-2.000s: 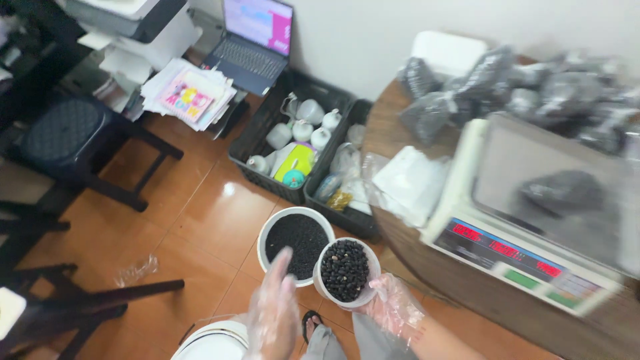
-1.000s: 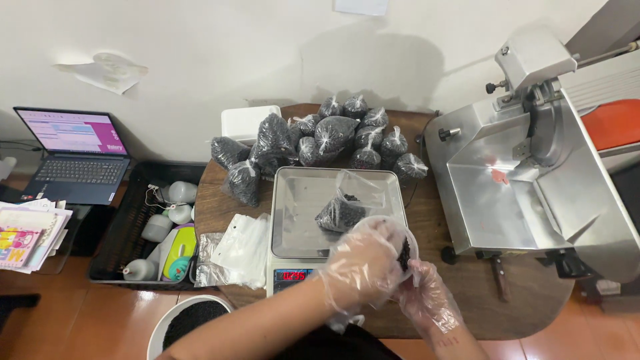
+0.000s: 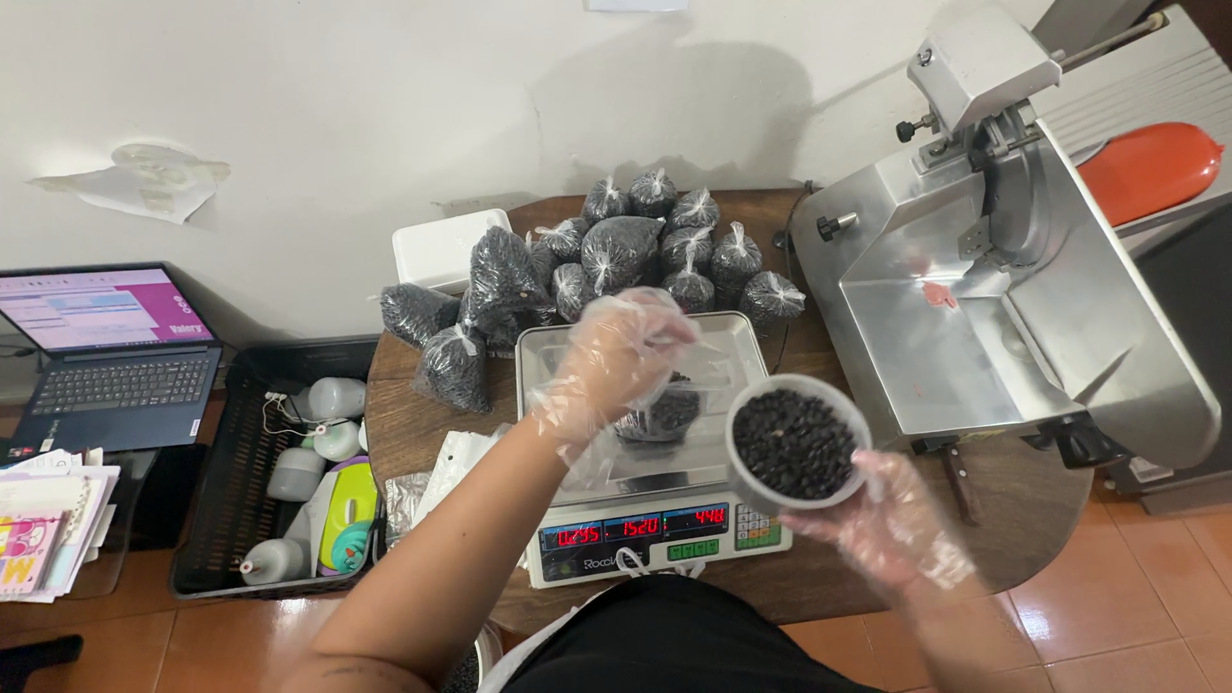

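My right hand [image 3: 890,525], in a clear plastic glove, grips a round plastic tub [image 3: 741,462] of small black beans or pellets. The tub is held over the right edge of a digital scale [image 3: 664,539]. My left hand [image 3: 640,346], also gloved, is above the scale's steel pan [image 3: 549,371] with its fingers bent. Beneath it a clear plastic bag [image 3: 664,414] with black contents rests on the pan; whether my fingers touch its film is unclear. Behind the scale stand several filled, mostly knotted bags [image 3: 621,255].
A meat slicer [image 3: 914,337] stands at the right of the round wooden table [image 3: 1030,520], near a knife [image 3: 961,481]. A white foam tray [image 3: 448,250] lies behind the bags. At left are a black crate [image 3: 217,481] of bottles and a laptop [image 3: 115,385].
The view has swung from the floor buckets to the table. Since one second ago, my left hand has moved from the tub to above the bag on the scale; the tub's contents now show fully.
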